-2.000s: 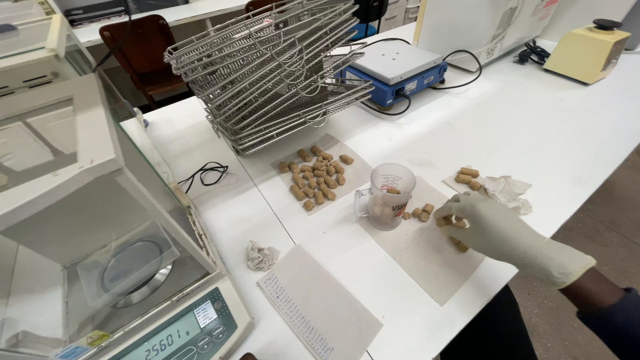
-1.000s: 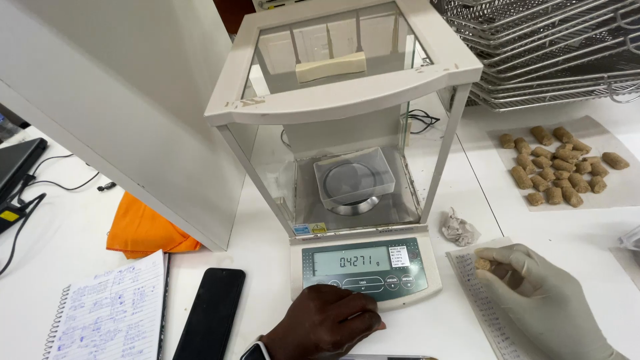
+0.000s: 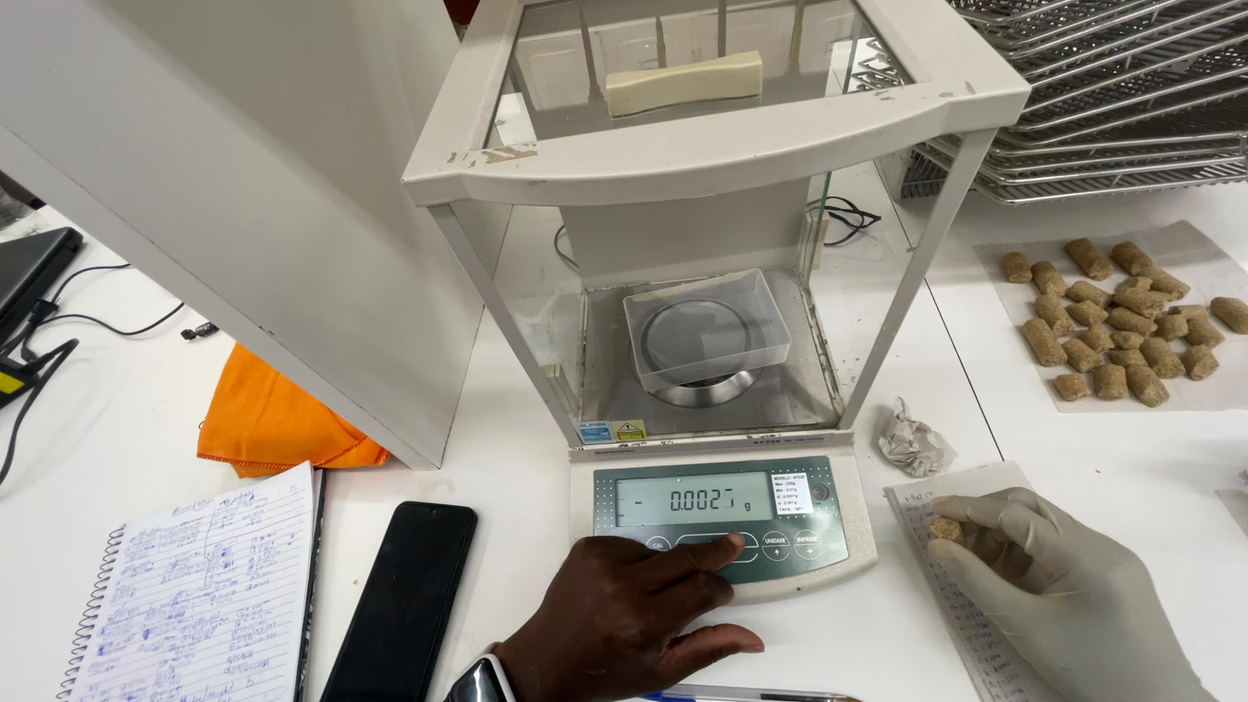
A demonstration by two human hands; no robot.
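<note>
An analytical balance (image 3: 717, 180) with a glass draft shield stands before me, a clear plastic tray (image 3: 710, 330) on its round metal pan. Its control panel (image 3: 721, 517) shows a small negative reading. My bare left hand (image 3: 648, 609), with a smartwatch at the wrist, presses a panel button with its index finger and holds nothing. In a pale glove, my right hand (image 3: 1048, 575) pinches a small tan pellet (image 3: 946, 528) between thumb and fingertips, above a handwritten paper sheet (image 3: 912, 487). Many similar pellets (image 3: 1131, 322) lie on a paper sheet at the right.
Crumpled paper (image 3: 915, 439) lies right of the balance. Stacked wire racks (image 3: 1121, 107) stand at the back right. At the left are a spiral notebook (image 3: 195, 585), a black phone (image 3: 405, 600), an orange cloth (image 3: 283, 409) and an upright panel (image 3: 292, 195). A pen (image 3: 746, 694) lies at the bottom edge.
The view has swung left to the balance since the first frame. Between the last two frames, the display has gone from a positive reading to a small negative one; my left index finger now reaches onto a button.
</note>
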